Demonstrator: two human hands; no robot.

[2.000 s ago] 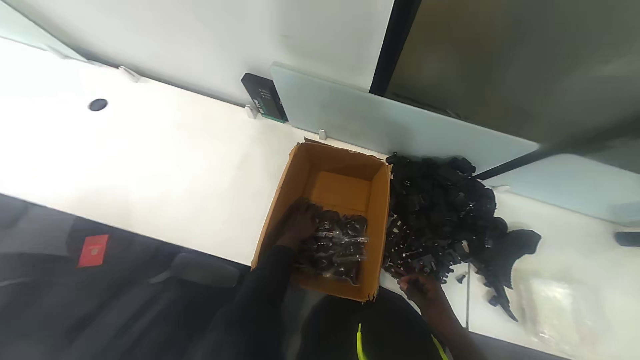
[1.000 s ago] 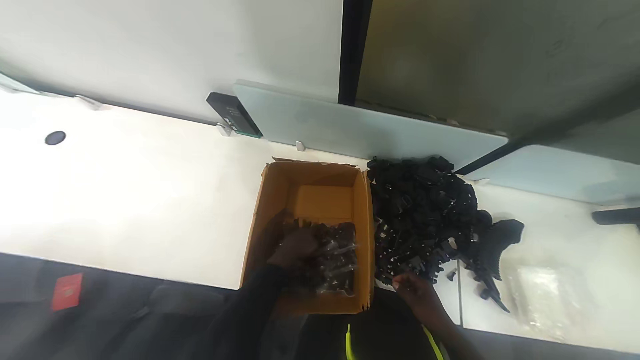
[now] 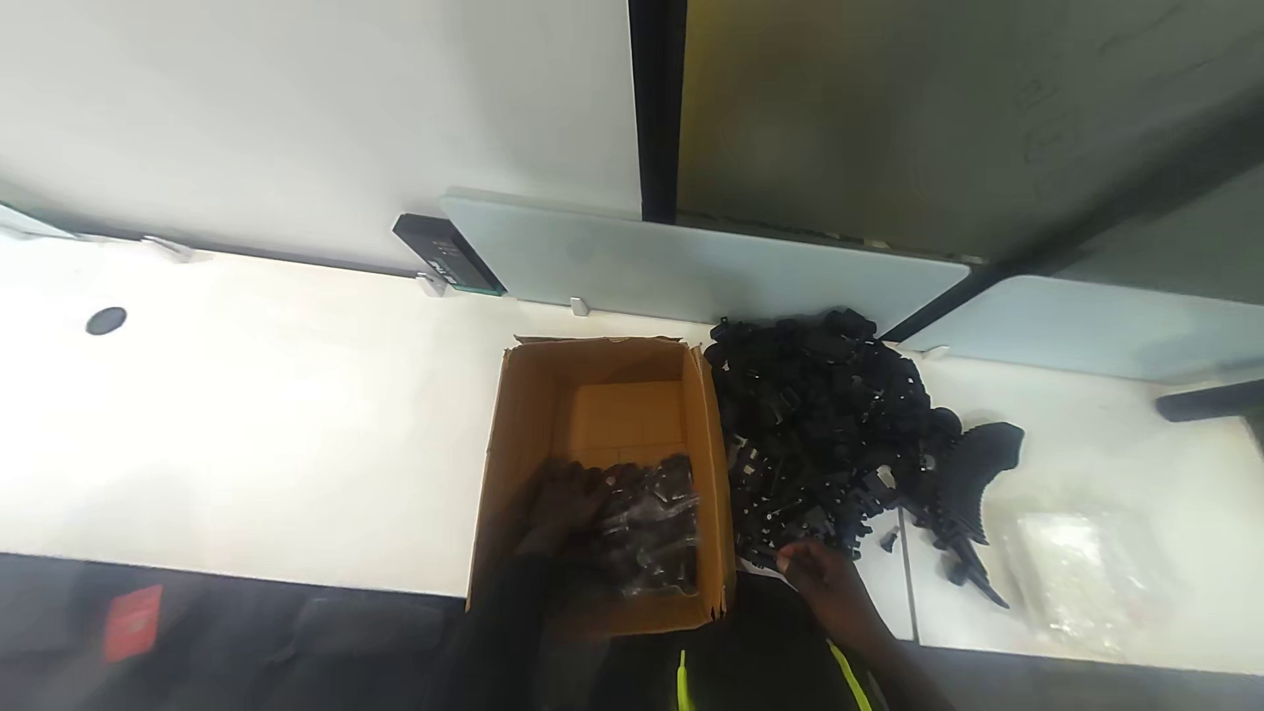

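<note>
An open cardboard box (image 3: pixel 719 474) stands on the white table, with small dark parts in clear plastic bags (image 3: pixel 647 528) in its lower half. My left hand (image 3: pixel 568 499) is down inside the box at the left of the bags; shadow hides its fingers, so its grip is unclear. Right of the box lies a large heap of small black plastic parts (image 3: pixel 810 425). My right hand (image 3: pixel 815 571) is at the heap's near edge, fingers bent together; whether it holds a part cannot be made out.
Clear plastic bags (image 3: pixel 1071 563) lie on the white table (image 3: pixel 296 434) at the right. A curved black ribbed part (image 3: pixel 978 469) sits beside the heap. A black box (image 3: pixel 449 255) leans by the frosted glass panel (image 3: pixel 691 262) at the back. A red patch (image 3: pixel 132 622) shows at lower left.
The view has shifted slightly. My left hand remains inside the box and my right hand stays by the heap's near edge. Nothing else has plainly changed.
</note>
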